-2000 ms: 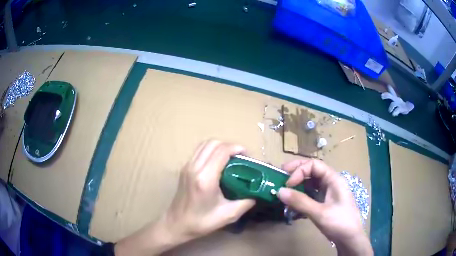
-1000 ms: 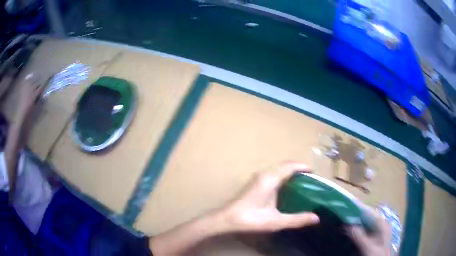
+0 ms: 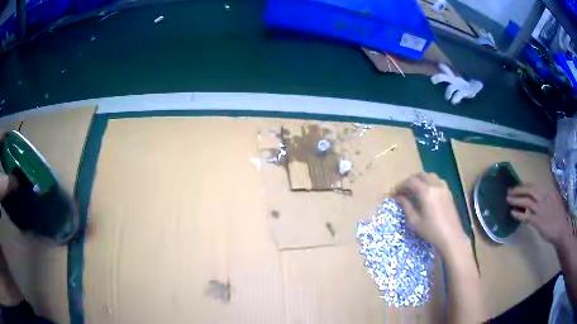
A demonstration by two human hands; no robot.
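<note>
My right hand point(image 3: 425, 205) reaches into the upper edge of a glittering pile of small silver parts point(image 3: 398, 259). Its fingers are curled together; whether they hold a part cannot be seen. A green housing point(image 3: 28, 161), tilted and partly blurred, is at the far left edge with its dark face turned down toward the bench. A hand at the frame edge touches it, cut off, and a bare forearm shows below; I cannot tell whether these are mine.
A stained cardboard pad point(image 3: 316, 168) with small white pieces lies on the tan sheet point(image 3: 177, 215). A blue bin point(image 3: 354, 25) and white glove point(image 3: 457, 84) are beyond the edge strip. At right, another person's hand point(image 3: 534, 205) is on a green housing point(image 3: 492, 202).
The housing held in front of me is gone from there. My right hand has moved to the silver pile. The view has turned back to the right, showing a housing at right.
</note>
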